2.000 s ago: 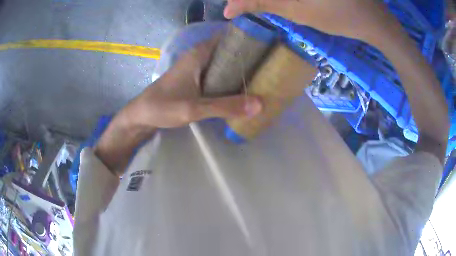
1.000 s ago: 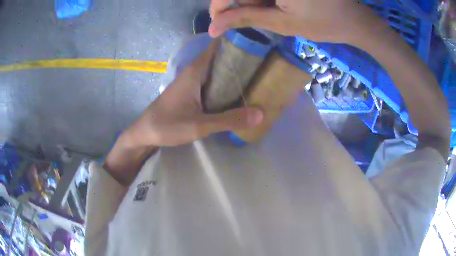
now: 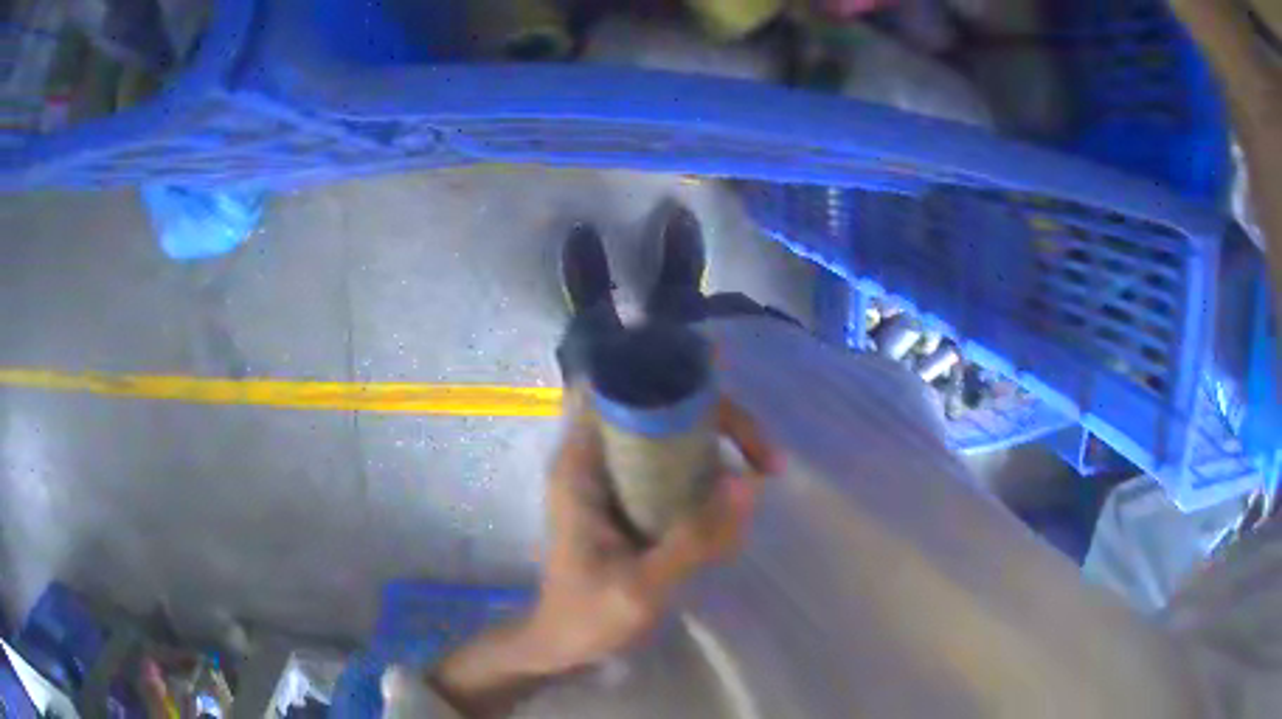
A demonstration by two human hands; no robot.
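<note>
My left hand (image 3: 619,562) is below the middle of the view and is closed around a khaki thread cone (image 3: 658,478). The cone stands nearly upright, with its blue-rimmed end and dark hollow opening towards the camera. Fingers wrap both sides of its lower part. Of my right arm only a blurred strip of forearm shows at the upper right edge. My right hand is outside the picture. The mustard cone cannot be seen.
A large blue crate (image 3: 844,148) spans the top, with blurred cones in its dark inside. Slotted blue crates (image 3: 1125,295) stand at the right, with small pale items in a lower one. A blue bag (image 3: 204,221) and a yellow line (image 3: 281,393) are on the floor, near two dark shoes.
The view has shifted to show the crate across the top and the shoes. My right hand has left the picture. My left hand now holds only the khaki cone; the mustard cone is gone from view.
</note>
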